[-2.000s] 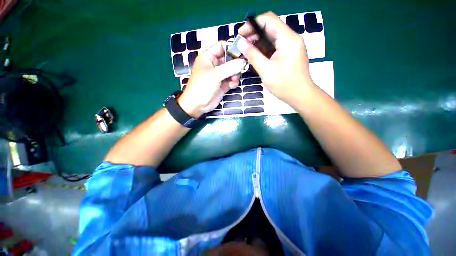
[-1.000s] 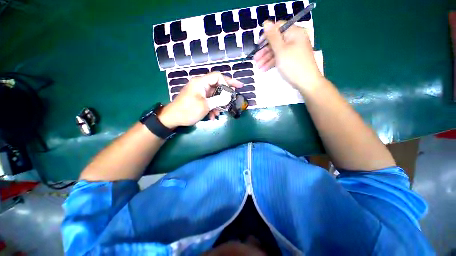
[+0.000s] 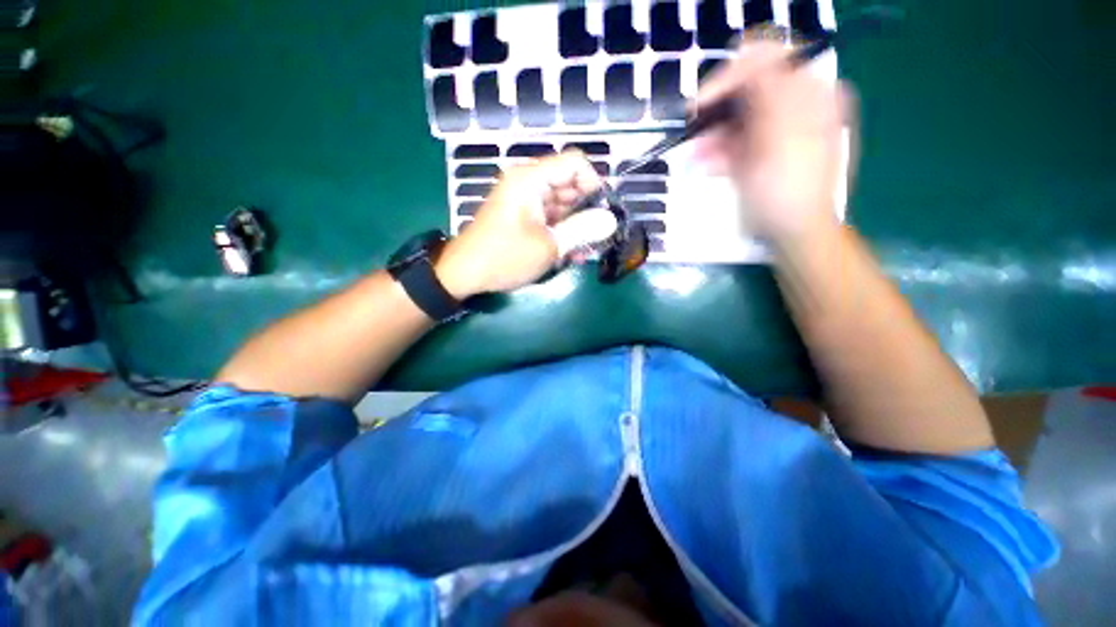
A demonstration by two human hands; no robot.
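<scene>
My left hand (image 3: 526,230) holds a small dark assembly (image 3: 622,251) with an amber patch, over the lower edge of the near sheet. My right hand (image 3: 783,141) is motion-blurred and grips the dark tweezers (image 3: 671,142), whose tips point down-left toward the near sheet, close to my left fingers. The near sheet (image 3: 716,221) has curved-top black strip stickers on its left part and bare white on its right. The far sheet (image 3: 531,34) has two rows of L-shaped black stickers, with a gap in the top row.
Another small silver and black assembly (image 3: 240,241) lies on the green mat (image 3: 331,147) to the left. A dark round object with cables (image 3: 74,214) is at the far left. A black watch (image 3: 422,276) is on my left wrist.
Since two seconds ago my hands have parted. Since one second ago the tweezers have swung so their tips sit close to my left fingers. The whole view has shifted slightly.
</scene>
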